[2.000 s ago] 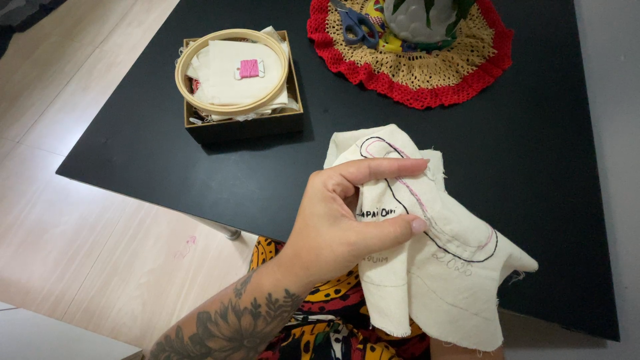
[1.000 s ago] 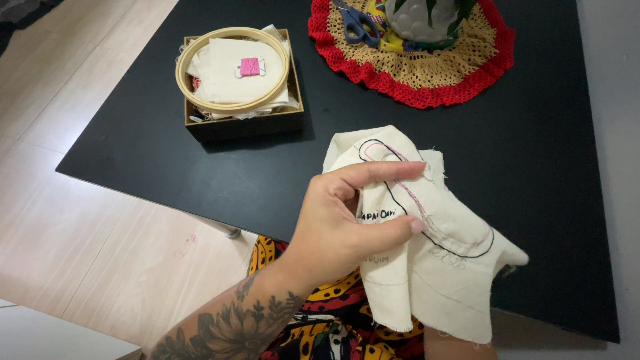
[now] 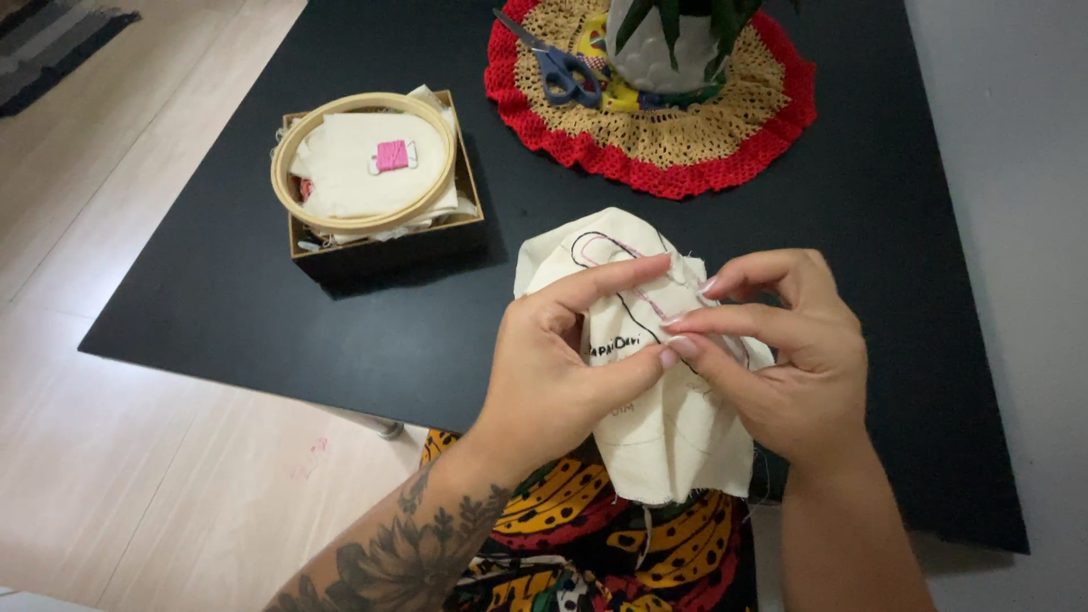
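A cream cotton cloth [image 3: 671, 450] with frayed edges hangs from my hands at the table's front edge. It carries a black stitched outline, a pink stitched line inside it and some black stitched lettering. My left hand [image 3: 569, 348] grips the cloth from the left between thumb and fingers. On the right, my right hand [image 3: 765, 340] has its thumb and fingertips pinched together at the pink stitching, close to my left thumb. Whether a needle is between those fingertips cannot be made out.
A black box [image 3: 391, 255] at the left holds cloth pieces, with a wooden embroidery hoop [image 3: 282, 183] and a card of pink floss [image 3: 393, 156] on top. Blue-handled scissors [image 3: 565, 76] and a white plant pot [image 3: 663, 55] rest on a red-edged crochet mat [image 3: 680, 174] on the black table [image 3: 212, 323].
My right hand has come up from below the cloth to its front, with its fingertips at the pink stitching. My left hand keeps its grip on the cloth.
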